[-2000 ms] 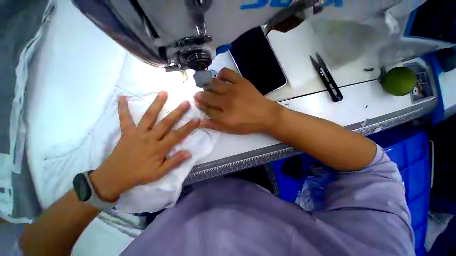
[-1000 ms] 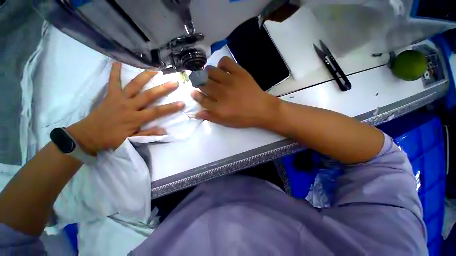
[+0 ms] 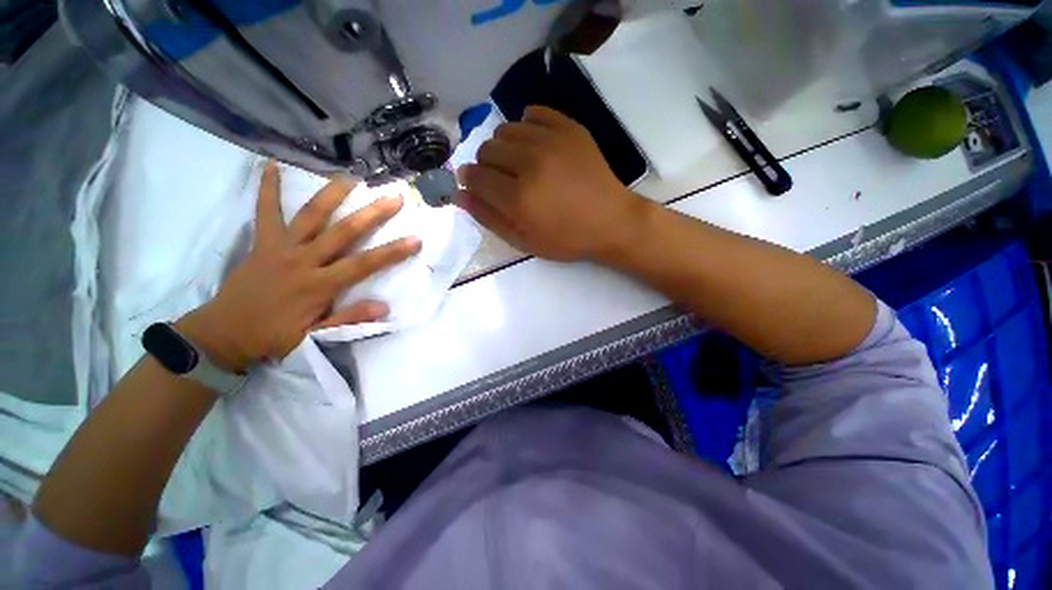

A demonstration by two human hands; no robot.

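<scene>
A white fabric panel (image 3: 173, 248) lies on the machine bed and hangs over the front edge at the left. My left hand (image 3: 306, 271) lies flat on it with spread fingers, left of the needle area. My right hand (image 3: 548, 184) is curled beside the small grey round guide (image 3: 436, 187), its fingertips near or at the guide; whether it pinches anything is hidden. The sewing machine head (image 3: 392, 69) stands above, with its metal needle parts (image 3: 415, 148) over the brightly lit fabric. The needle tip is lost in glare.
A smartphone (image 3: 617, 144) lies behind my right hand, partly covered. Thread snips (image 3: 748, 144) and a green round fruit (image 3: 926, 121) are on the table to the right. Grey cloth (image 3: 40, 231) is at the far left. A blue crate (image 3: 992, 380) stands at the lower right.
Since one second ago, my right hand has drawn back from the fabric edge and curled beside the guide. My left hand stays flat on the fabric. The whole view has shifted slightly.
</scene>
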